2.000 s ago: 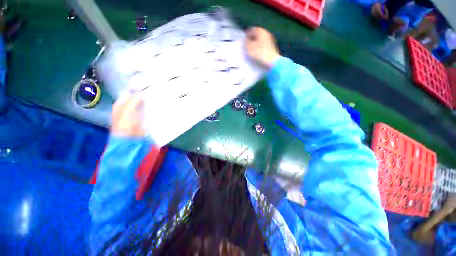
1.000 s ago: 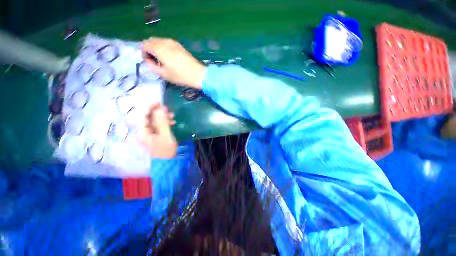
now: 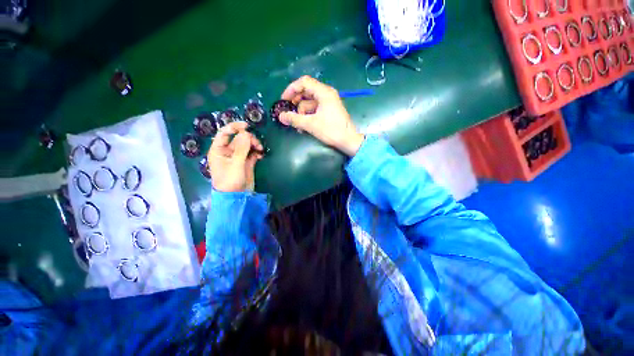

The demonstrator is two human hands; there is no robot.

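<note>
My right hand (image 3: pixel 316 115) holds a dark round disc unit (image 3: pixel 283 112) by its edge between thumb and fingers, above the green bench. My left hand (image 3: pixel 235 158) is just left of it, fingers curled over the bench; a dark bit shows at its fingertips, too blurred to tell whether it is held. Several more dark round units (image 3: pixel 205 124) with shiny centres lie in a cluster around and behind my left hand. A white liner sheet (image 3: pixel 154 182) lies at the left, carrying several spaced metal rings (image 3: pixel 104 179).
A blue box (image 3: pixel 407 28) of white loops stands at the back, with a blue stick (image 3: pixel 356 93) nearer. A red compartment tray (image 3: pixel 526 70) with rings is at upper right, above a red parts bin (image 3: pixel 497 149). A grey arm (image 3: pixel 31 184) is at far left. Two dark units lie upper left.
The white sheet, lifted in both hands earlier, now lies flat at the left, released. My right hand has moved right and taken hold of a dark unit. The view has shifted.
</note>
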